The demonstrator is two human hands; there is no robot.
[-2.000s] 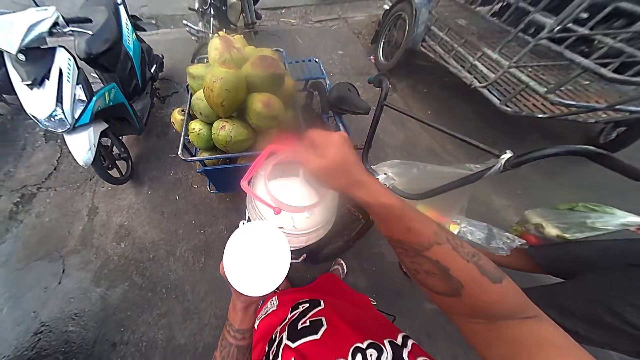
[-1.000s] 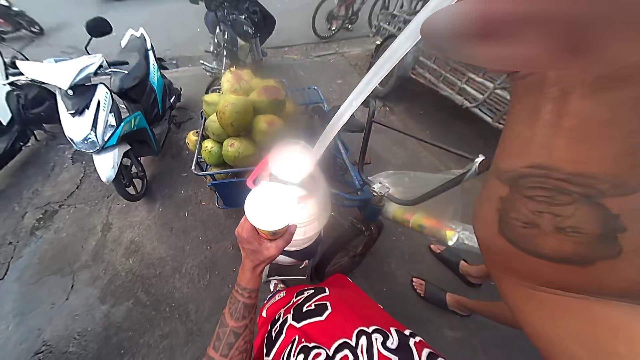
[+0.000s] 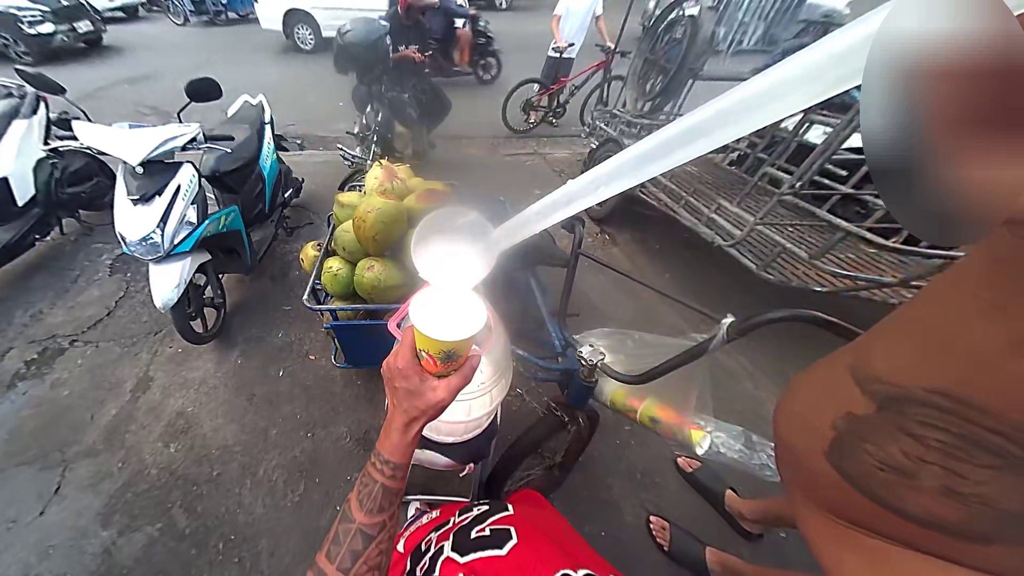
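My left hand (image 3: 426,382) grips a yellow paper cup (image 3: 445,336) with fruit printed on it, held upright over a white plastic jug (image 3: 470,404). Right above the cup is the round, overexposed bowl of a ladle (image 3: 454,244), tilted toward the cup; glare hides the liquid. The ladle's long pale handle (image 3: 688,128) runs up to the right. My right arm rises close to the camera, and my right hand (image 3: 944,120) is blurred at the handle's upper end. The jug has a pink rim or handle (image 3: 398,320).
Green coconuts (image 3: 380,224) fill a blue cart (image 3: 360,340) behind the jug. A black handlebar (image 3: 792,320) and a plastic bag of cups (image 3: 652,412) are at the right. A scooter (image 3: 200,200) is parked left. A metal sidecar rack (image 3: 768,208) and a person's sandalled feet (image 3: 688,544) are at the right.
My right hand has risen from the jug's mouth to the upper right with the ladle. My left hand has brought the cup up under the ladle's bowl. The view has tilted up toward the street.
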